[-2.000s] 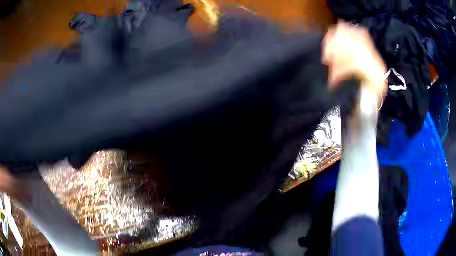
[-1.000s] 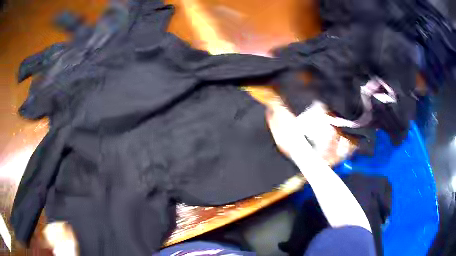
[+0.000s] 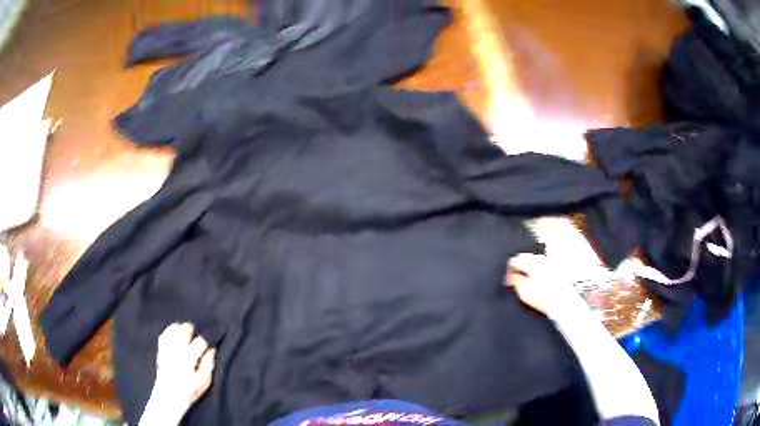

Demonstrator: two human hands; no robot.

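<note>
A black jacket (image 3: 358,274) lies spread on the brown wooden table (image 3: 575,50), matte side up, sleeves out to the left and right, its lower part toward me. My left hand (image 3: 185,362) rests on its lower left part with the fingers curled; whether it pinches cloth is unclear. My right hand (image 3: 533,281) is at the jacket's right side edge, fingers bent onto the cloth; its grip is also unclear.
A black heap (image 3: 333,37), partly shiny, lies beyond the jacket. Another black heap (image 3: 667,183) with a pale curling strip (image 3: 696,258) is at the right, above a blue bin (image 3: 708,358). White sheets (image 3: 23,158) and strips (image 3: 18,299) lie at the left.
The jacket, lifted and blurred two seconds ago, now lies flatter and reaches nearer to me. My right hand has left the area by the pale strip and is on the jacket's right edge.
</note>
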